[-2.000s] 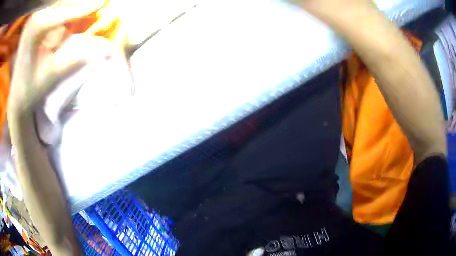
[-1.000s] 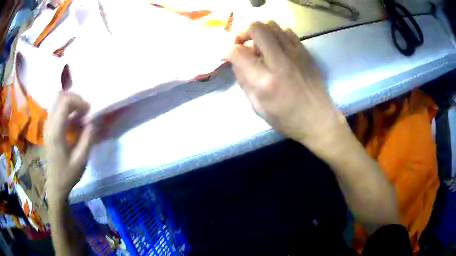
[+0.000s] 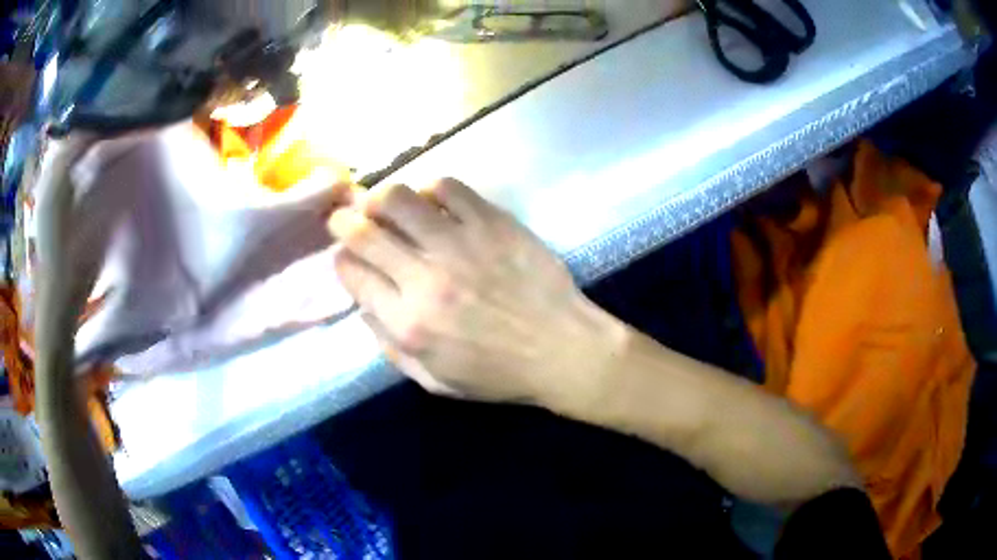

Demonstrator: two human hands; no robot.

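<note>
Pale pinkish cloth (image 3: pixel 246 235) lies on the white table from the left to my right hand. A small orange piece (image 3: pixel 279 148) shows at its upper edge, below the bright lamp glare by the dark sewing machine head (image 3: pixel 142 66). My right hand (image 3: pixel 459 290) has its fingertips closed on the right end of the pale cloth, near the table's dark seam. My left forearm rises along the left edge. My left hand (image 3: pixel 82 164) is blurred at the machine and cloth, and its fingers cannot be made out.
Black-handled shears (image 3: pixel 760 38) lie at the upper right. A slotted metal piece (image 3: pixel 541 22) lies at the top. The table's grey front strip (image 3: pixel 700 208) runs diagonally. Orange panels (image 3: pixel 875 317) hang at right below it. A blue crate (image 3: pixel 317 503) stands below left.
The pale cloth, spread wide a second ago, now lies bunched at the left by the machine. My right hand has moved left and down with its edge. My left hand has moved up.
</note>
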